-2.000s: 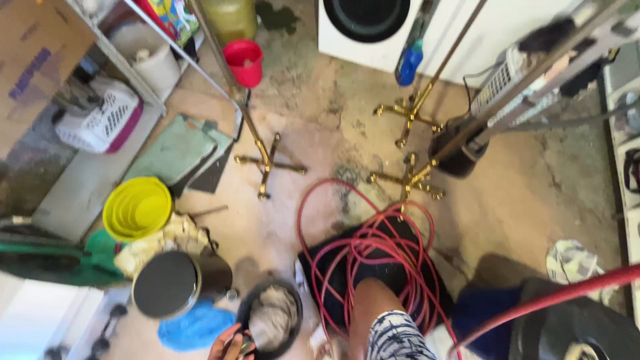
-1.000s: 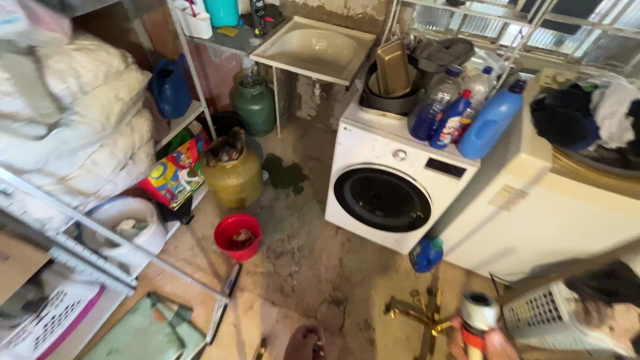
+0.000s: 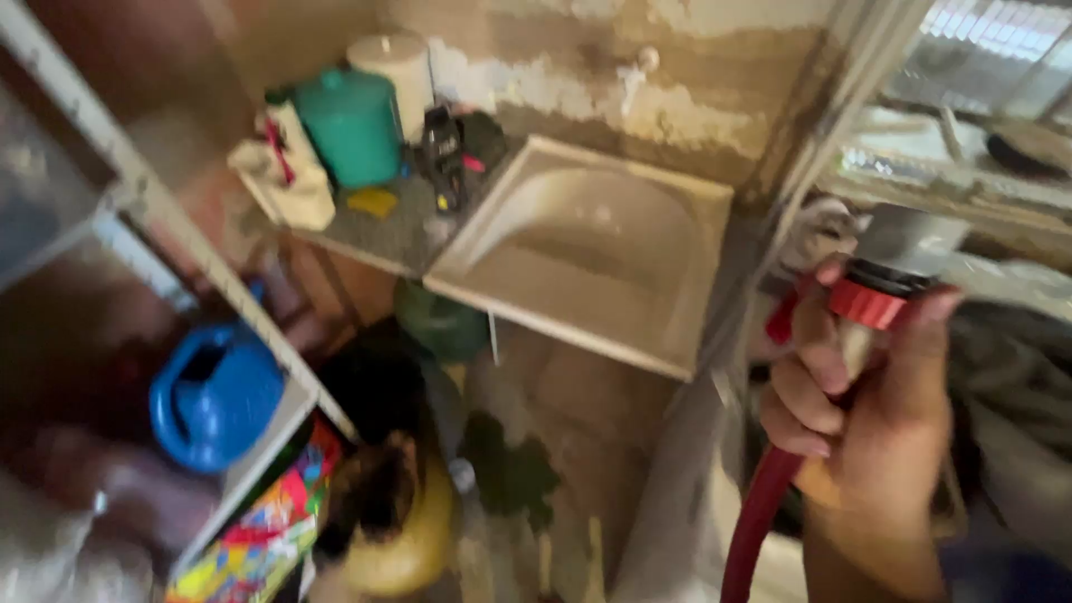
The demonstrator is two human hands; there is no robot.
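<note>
On the right, my right hand (image 3: 871, 402) grips the end of a red garden hose (image 3: 758, 519), its fingers and thumb around a hose connector (image 3: 879, 289) with a red collar and a grey end pointing up. Left of the hand is a beige laundry sink (image 3: 595, 260). On the stained wall above the sink, a white tap (image 3: 638, 75) shows, blurred. The hose end is apart from the tap in the picture. My left hand is out of frame.
A metal shelf (image 3: 209, 285) with a blue watering can (image 3: 219, 398) stands at left. A teal container (image 3: 352, 126) and bottles crowd the counter beside the sink. A yellow gas cylinder (image 3: 406, 544) stands below. Metal window bars are at upper right.
The view has swung up and closer to the sink. My right hand, low at the right a second ago with the hose end, is now raised at the right, beside the sink.
</note>
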